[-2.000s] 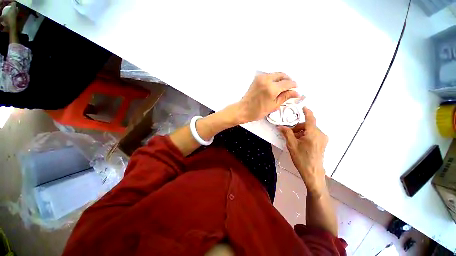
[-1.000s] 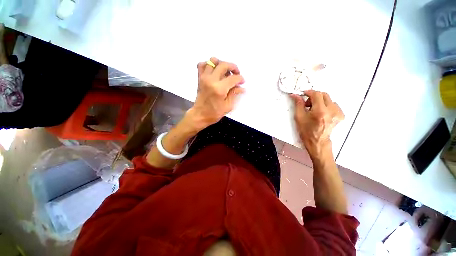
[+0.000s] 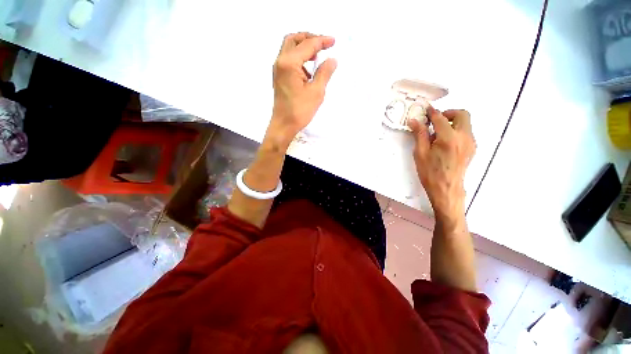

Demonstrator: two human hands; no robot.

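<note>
A small white case (image 3: 397, 113) lies on the white table, with a rounded lid-like flap raised along its far side. Thin looped lines show in its rounded hollows, but glare hides the detail. My right hand (image 3: 443, 142) grips the case's right side between thumb and fingertips. My left hand (image 3: 299, 83) is raised over the table to the left of the case, thumb and fingers apart, with nothing clearly seen in it.
Pale trays (image 3: 616, 45) stand at the upper right, near a yellow roll (image 3: 620, 124) and a black phone (image 3: 592, 202). A white item (image 3: 81, 13) sits at the upper left. An orange stool (image 3: 138, 157) and bagged pale boxes (image 3: 104, 273) are on the floor. A person's sleeve shows at far left.
My left hand has left the case and moved left, then farther up over the table. My right hand stays at the case. The case's flap now shows raised.
</note>
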